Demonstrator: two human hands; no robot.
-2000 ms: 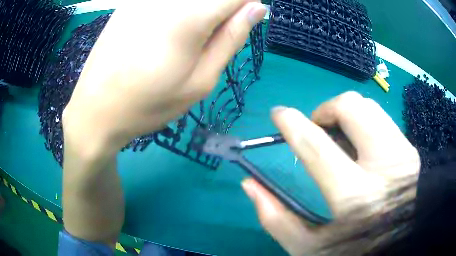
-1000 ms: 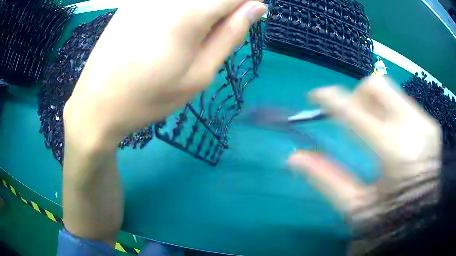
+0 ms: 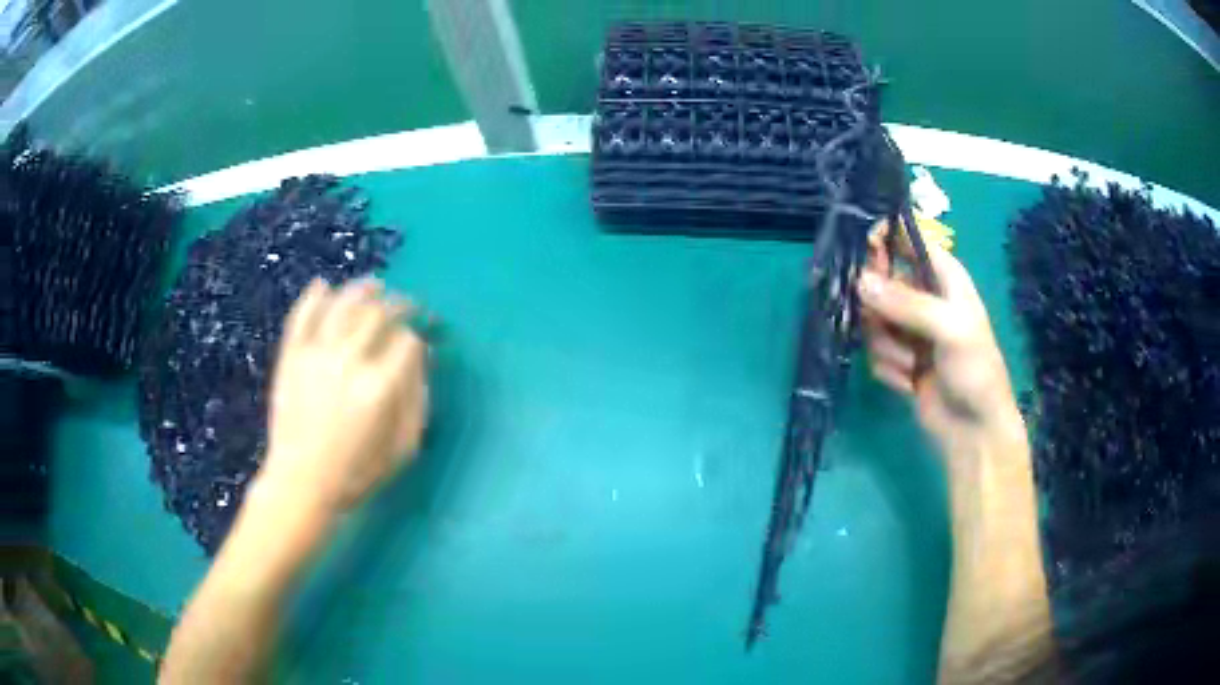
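Observation:
My right hand [image 3: 943, 341] is shut on a black moulded frame [image 3: 803, 428], seen nearly edge-on, hanging down toward the front of the green top. A dark stick-like shape lies along my fingers; I cannot tell whether it is the side cutters. My left hand [image 3: 351, 395] is blurred, fingers curled, over the right edge of the pile of small flat parts [image 3: 221, 361]. I cannot tell whether it holds anything.
The stack of uncut frames [image 3: 729, 127] stands at the back. Emptied frames [image 3: 80, 261] are at far left, and a pile of small knobbed parts [image 3: 1131, 335] is at right. A yellow handle [image 3: 934, 234] and white scrap [image 3: 927, 191] lie behind my right hand.
The view has shifted and shows more of the bench. The frame, earlier at my left hand, is now in my right hand. My left hand has moved to the left pile.

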